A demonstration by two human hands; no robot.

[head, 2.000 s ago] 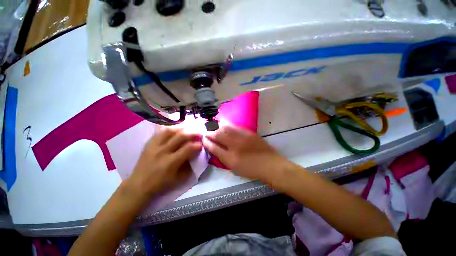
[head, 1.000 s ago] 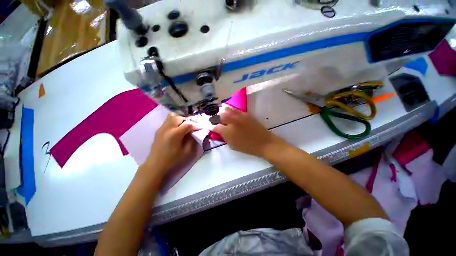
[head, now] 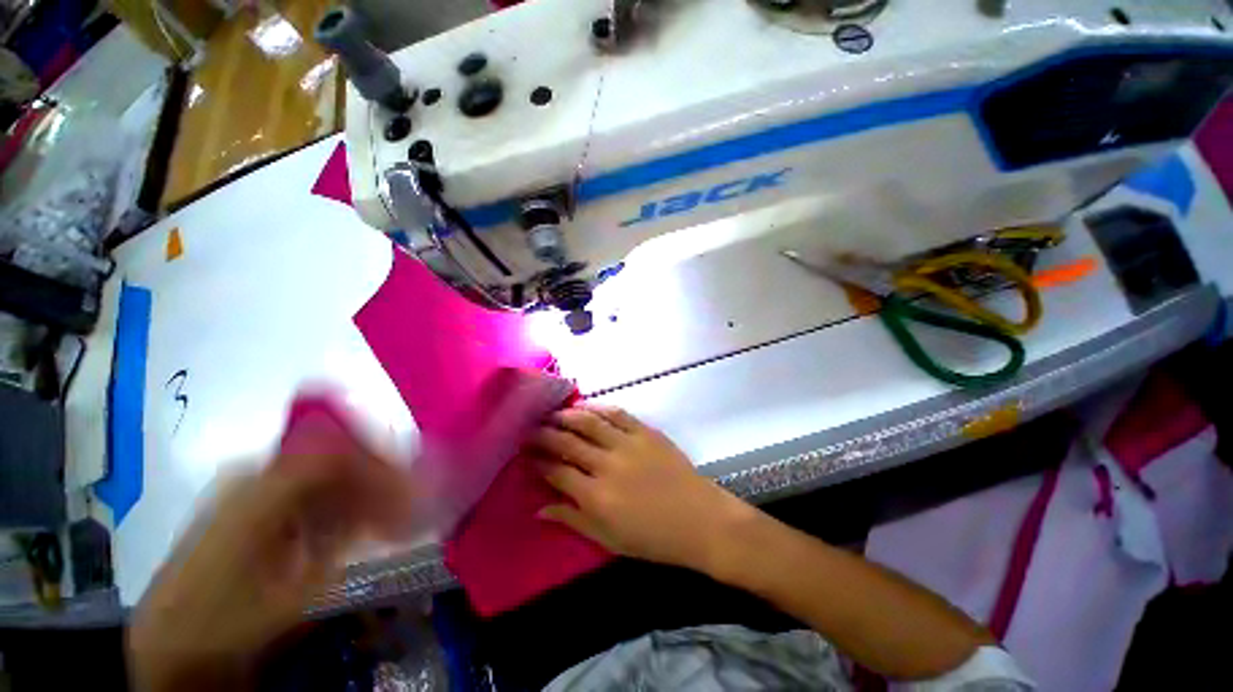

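A magenta fabric panel [head: 521,541] runs from under the needle area of the sewing machine [head: 577,304] down over the table's front edge. A pale pink fabric panel [head: 467,453], blurred, stretches between my hands over the magenta one. My left hand [head: 291,521] is strongly blurred at the left, gripping fabric, with a magenta bit [head: 314,412] showing at its fingers. My right hand [head: 629,487] holds the magenta and pink layers at their edge, just in front of the needle. The exact finger grip is partly hidden.
Scissors [head: 957,325] with green and yellow handles lie to the right beside an orange item [head: 1064,273]. Blue tape [head: 129,399] is at the left. Part-sewn pink and magenta pieces [head: 1068,541] hang below the front edge at right. The machine head spans the back.
The fabric has been drawn from under the needle area towards me and turned. My left hand has swung left and down; my right hand has moved nearer the front edge.
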